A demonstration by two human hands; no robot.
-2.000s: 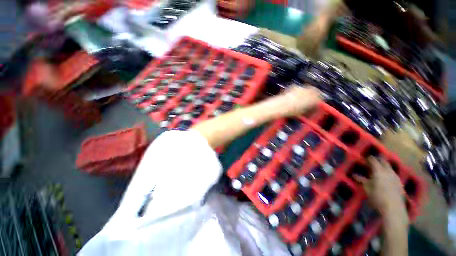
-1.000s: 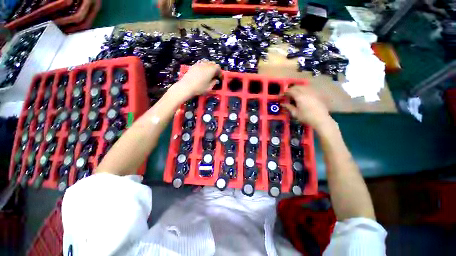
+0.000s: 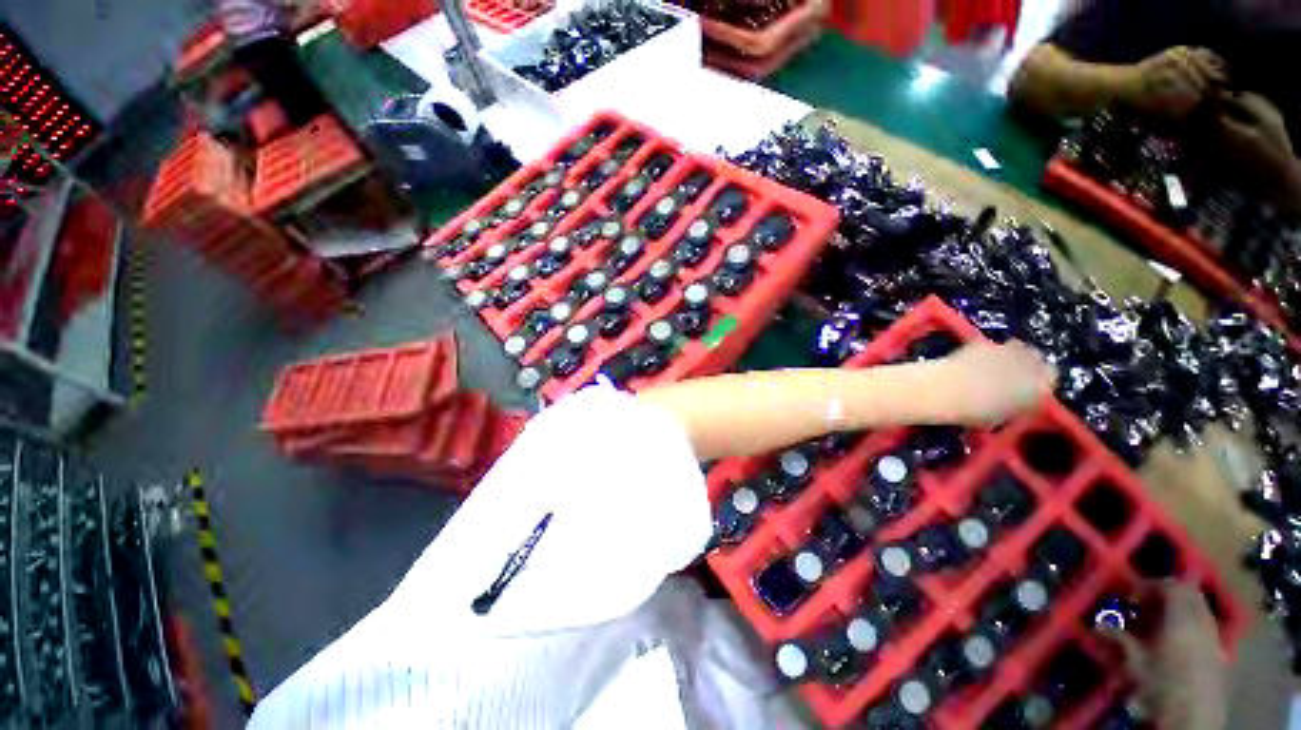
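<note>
A red pocket tray (image 3: 753,602) lies in front of me, turned at an angle. Many pockets hold black assemblies with round grey discs (image 3: 895,561); several pockets at the back edge are bare. One unit shows a bright ring (image 3: 1113,618). My left hand (image 3: 999,382) is over the tray's back edge, fingers bent down beside the loose black parts (image 3: 985,278); whether it holds anything is hidden. My right hand (image 3: 1181,659) is blurred at the tray's right side, next to the ringed unit; its grip is unclear.
A filled tray stack (image 3: 820,235) with a green tag stands at left. Beyond are a white box (image 3: 685,57) of black parts and a tape dispenser (image 3: 421,136). Empty red trays (image 3: 357,388) are at lower left. Another person's hands (image 3: 1184,79) work over a red tray opposite.
The view has turned left, bringing the floor and empty trays into sight. My left hand remains at the tray's back edge and my right hand near the ringed unit.
</note>
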